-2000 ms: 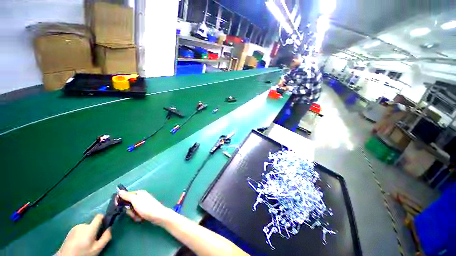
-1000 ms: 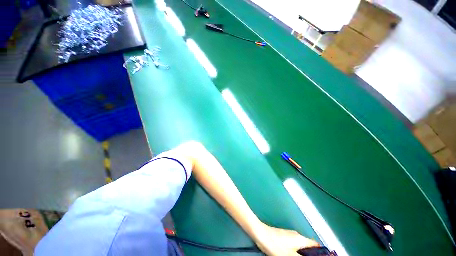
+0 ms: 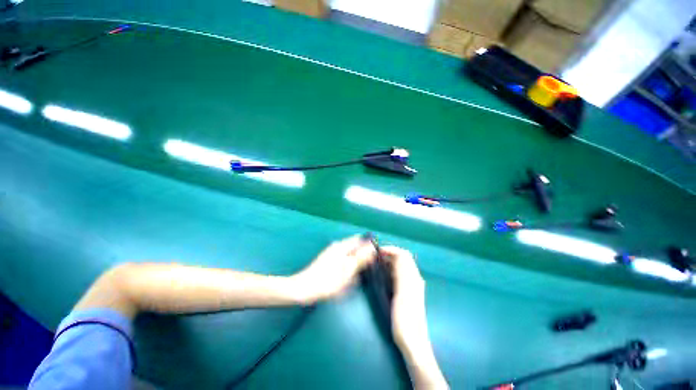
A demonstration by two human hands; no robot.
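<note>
My left hand (image 3: pixel 336 268) and my right hand (image 3: pixel 406 293) meet near the middle of the view, over the light-green ledge. Between them they hold a black clamp (image 3: pixel 377 283), upright and blurred, with its upper end at my fingertips. A thin black cable (image 3: pixel 271 350) runs down and left from near my left hand to the lower edge of the view. My fingers hide part of the clamp, and no small metal part can be made out in them.
Clamps on plug-ended leads (image 3: pixel 391 161) lie along the dark green belt (image 3: pixel 252 99). A loose black part (image 3: pixel 573 321) and another clamp lead (image 3: pixel 622 356) lie on the ledge at lower right. A black bin (image 3: pixel 488 67) with a yellow-orange roll (image 3: pixel 546 91) stands across the belt.
The view has swung back towards the right. My left arm, stretched out with a dark piece in its hand, is now bent in. Both hands are now together on the clamp.
</note>
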